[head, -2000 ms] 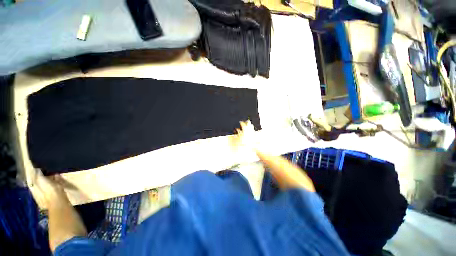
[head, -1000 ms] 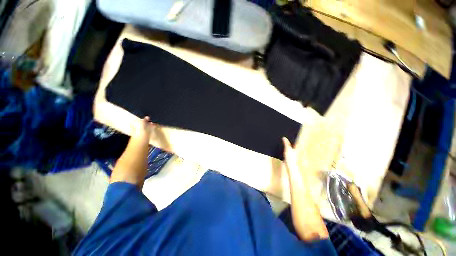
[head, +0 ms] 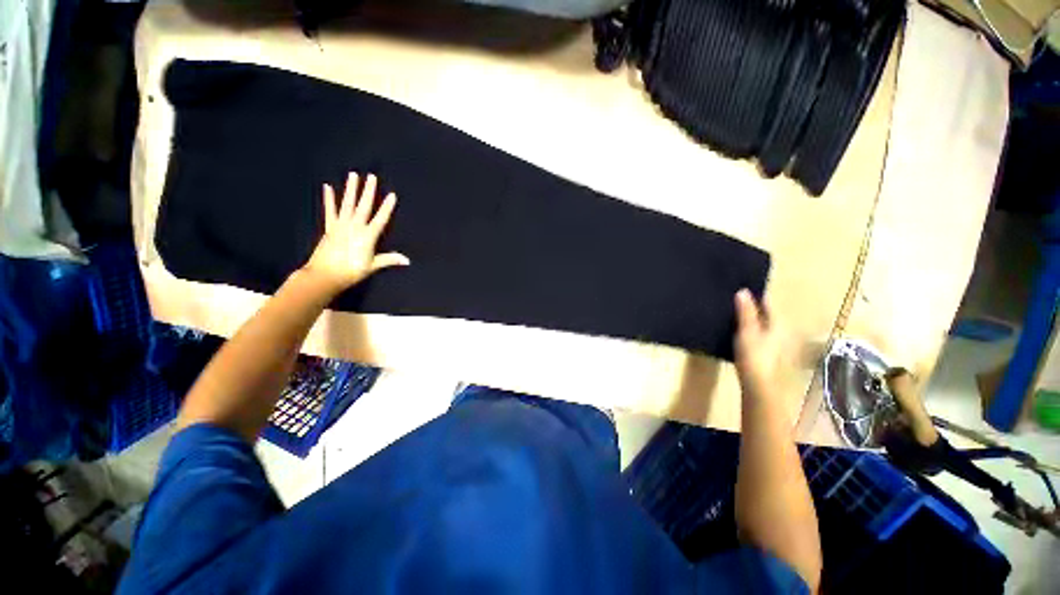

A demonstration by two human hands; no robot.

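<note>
Black trousers (head: pixel 500 233) lie flat on the beige pressing table (head: pixel 558 372), wide end at the left, narrow hem at the right. My left hand (head: pixel 352 238) lies flat on the cloth with its fingers spread, near the lower edge of the wide half. My right hand (head: pixel 753 331) is at the hem's lower corner, fingertips on the edge; whether it pinches the cloth cannot be told. A steam iron (head: pixel 858 393) with a silver soleplate and a wooden handle rests at the table's right front edge.
A ridged black bundle (head: pixel 756 87) lies at the table's far edge. The grey sleeve board (head: pixel 500 6) is cut off at the top. Blue crates stand on the floor at the left (head: pixel 305 401) and right (head: pixel 866 494). A hose and cable trail right from the iron.
My left hand has moved from the near edge up onto the cloth, fingers spread. My right hand stays at the hem. The view has turned and come closer to the table.
</note>
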